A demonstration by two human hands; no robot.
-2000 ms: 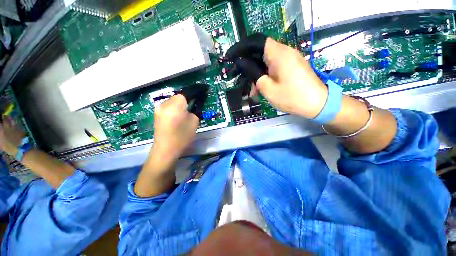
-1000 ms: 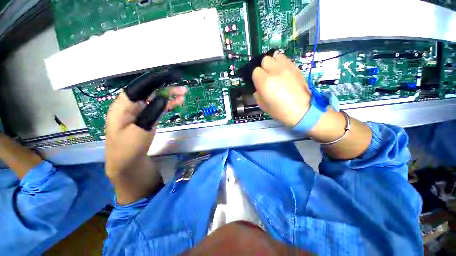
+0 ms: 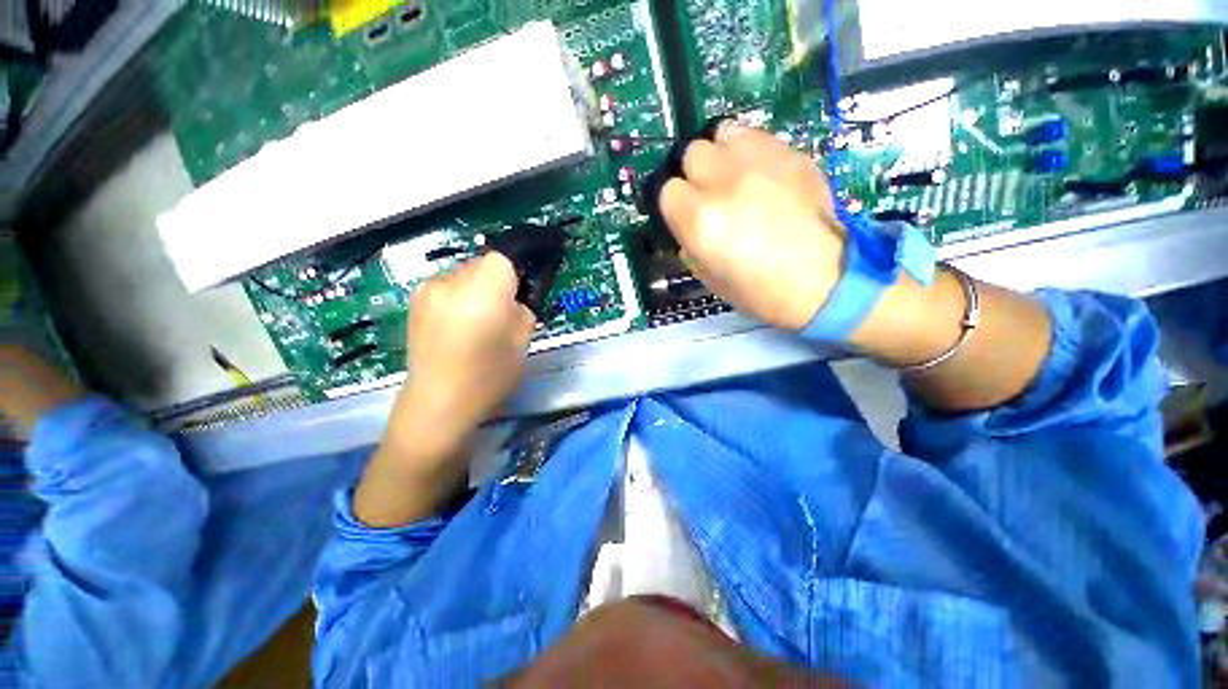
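A green circuit board [image 3: 593, 256] crowded with parts lies in front of me. A long white-silver heatsink [image 3: 384, 155] lies across it at a slant. My left hand [image 3: 471, 316], with black finger cots, is low over the board beside small blue parts [image 3: 576, 300]; its fingertips point down and it is hidden whether they pinch anything. My right hand [image 3: 747, 222], with black finger cots and a light blue wrist strap [image 3: 862, 283], is bent over the gap near the board's right edge. Its fingertips are mostly hidden, so any small part in them cannot be seen.
Another board [image 3: 997, 162] with a white heatsink [image 3: 1037, 30] is at the right. A silver conveyor rail [image 3: 606, 364] runs along the near side. A blue cord [image 3: 832, 108] hangs by my right hand. Another person's blue sleeve [image 3: 115, 498] is at the lower left.
My left hand, raised with fingers apart a second ago, is now down at the board near the blue parts. My right hand stays at about the same place. The view has tilted slightly.
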